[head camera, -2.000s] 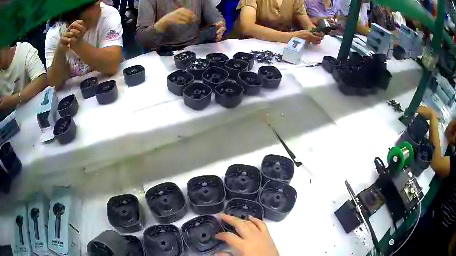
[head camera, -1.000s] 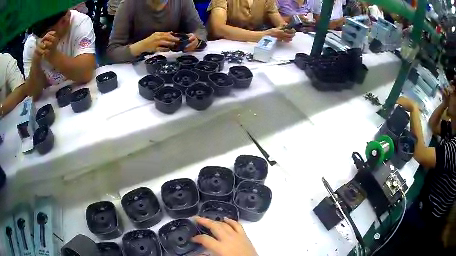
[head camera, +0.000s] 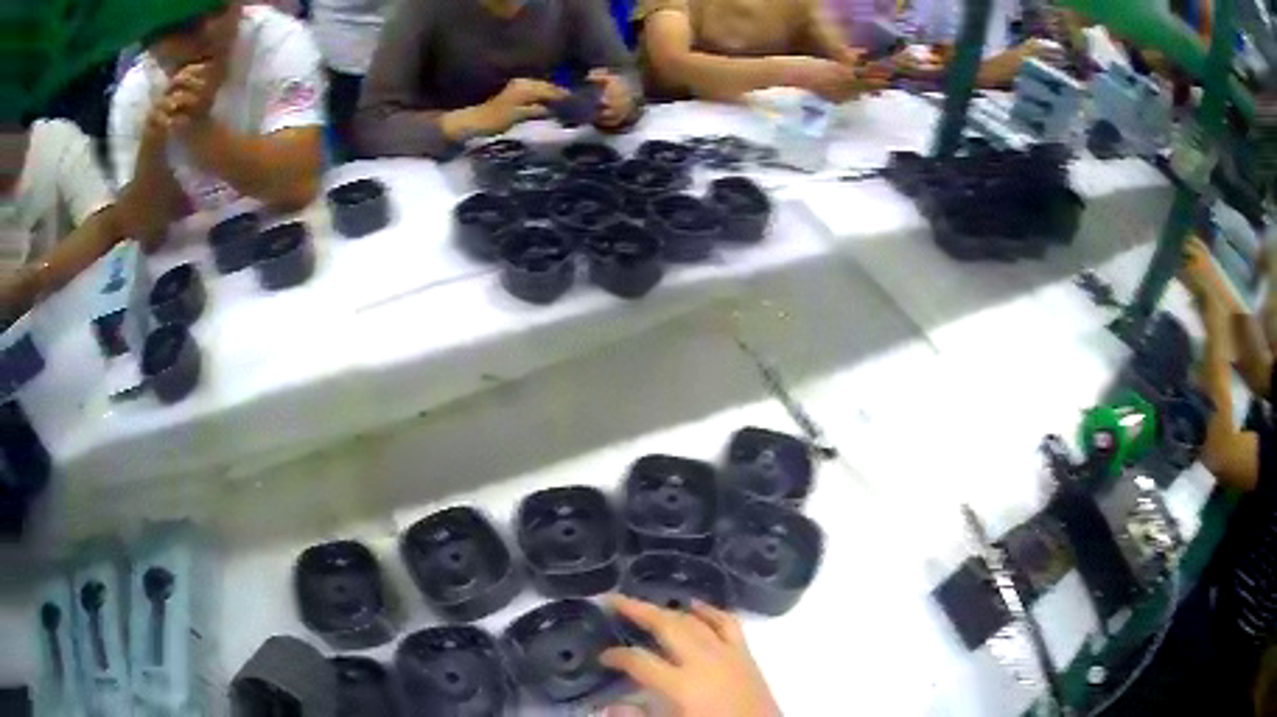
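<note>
Black open plastic housings stand in two rough rows near me, one of them at the row's middle (head camera: 567, 535). My right hand (head camera: 693, 658) comes in from the bottom edge, fingers spread and pointing left. Its fingertips lie at the right rim of a front-row housing (head camera: 560, 647) and by the rim of the housing behind it (head camera: 675, 577). No lifted part shows in it. A housing at the front left (head camera: 283, 678) is tilted on its side. The bottom edge cuts off the nearest housings. My left hand is not in view. The picture is blurred.
Retail boxes (head camera: 157, 630) are at the left. A thin dark tool (head camera: 796, 404) lies mid-table. A green solder spool (head camera: 1118, 429) and black soldering gear (head camera: 1092, 546) are at the right. More housings (head camera: 585, 207) stand beyond, with seated people behind and green posts (head camera: 964, 84).
The view has swung left since one second ago, so things sit further right. My right hand keeps its place on the housings. A person across holds a dark part in both hands, unlike two seconds ago.
</note>
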